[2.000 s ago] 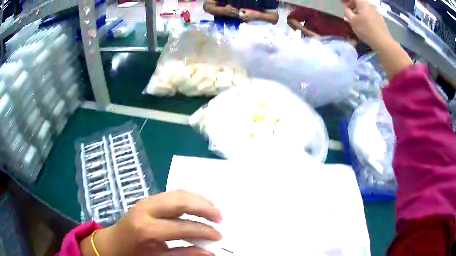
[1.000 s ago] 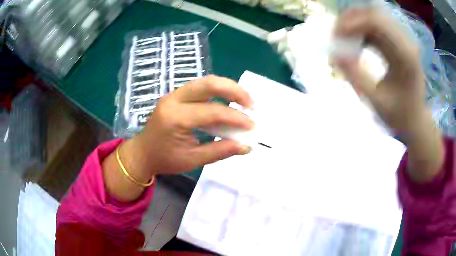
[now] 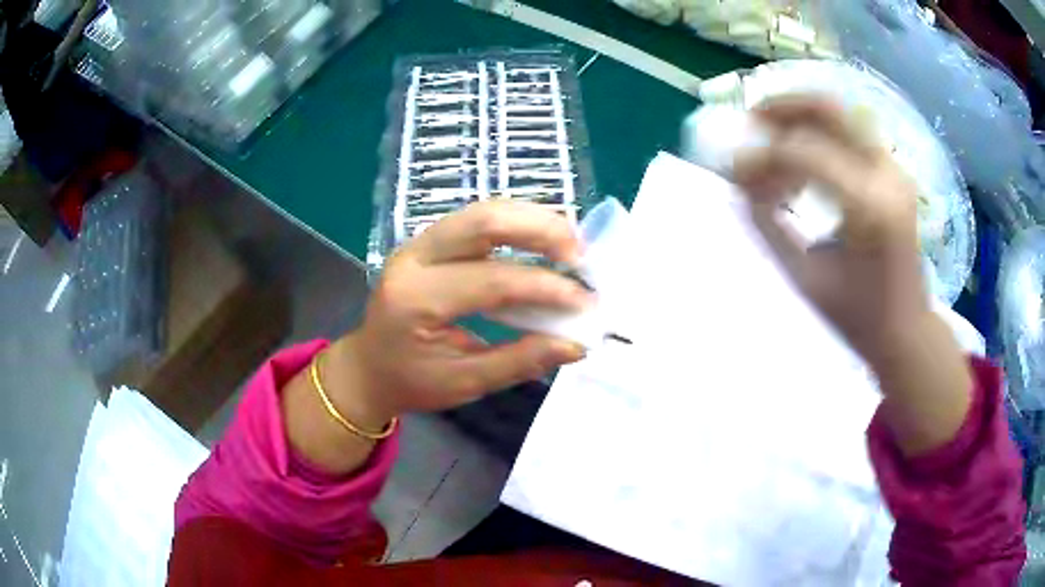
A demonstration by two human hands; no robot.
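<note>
My left hand (image 3: 481,310) holds a white housing (image 3: 550,321) between thumb and fingers, over the left edge of a large white sheet (image 3: 710,390). A dark thin tip shows just right of the housing, and a translucent bluish-white piece (image 3: 604,220) stands out above my fingertips. My right hand (image 3: 831,206) is blurred, raised over the sheet's upper right. A blurred whitish piece (image 3: 720,140) shows at its fingertips; its kind cannot be told.
A clear insert tray (image 3: 487,138) with rows of white stemmed parts lies on the green bench top. Stacked clear trays (image 3: 246,75) stand at the upper left. A round clear bag (image 3: 945,195) lies beyond my right hand. White sheets (image 3: 126,493) and a cardboard box (image 3: 218,333) are below at the left.
The view has tilted down and swung left. My right hand has come down from the far upper right to above the sheet. My left hand has lifted the housing off the sheet.
</note>
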